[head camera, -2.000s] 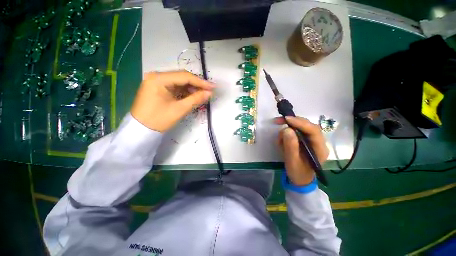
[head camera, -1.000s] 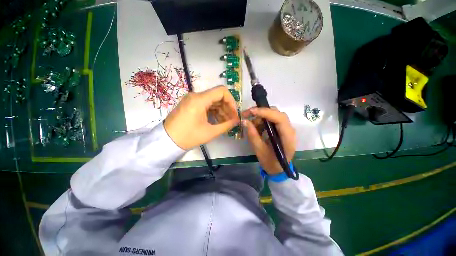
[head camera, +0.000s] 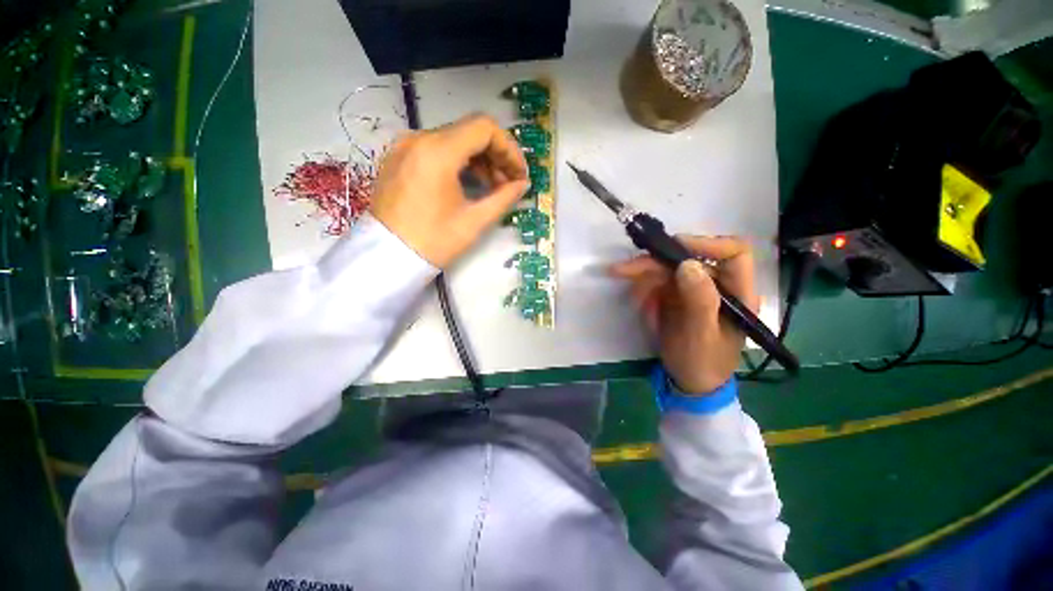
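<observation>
My left hand (head camera: 453, 191) is over the left side of the row of small green circuit boards (head camera: 532, 268), thumb and forefinger pinched together beside the upper boards; whether a wire is between them cannot be told. The boards stand along a narrow tan strip (head camera: 549, 303). My right hand (head camera: 696, 303) holds the black soldering iron (head camera: 658, 240), its tip pointing up and left, a little right of the strip and not touching the boards. A tangled pile of red lead wires (head camera: 329, 188) lies left of my left hand, partly hidden by it.
A brown can (head camera: 657, 87) with silvery bits stands at the upper right of the white sheet (head camera: 647, 173). A black angled body (head camera: 456, 32) is at the far edge. A black cable (head camera: 457, 329) crosses the sheet. The soldering station (head camera: 883, 248) is at right, board batches (head camera: 116, 191) at left.
Compared with one second ago, my left hand has moved up and left, away from my right hand. My right hand has moved right with the iron, which now leans further left.
</observation>
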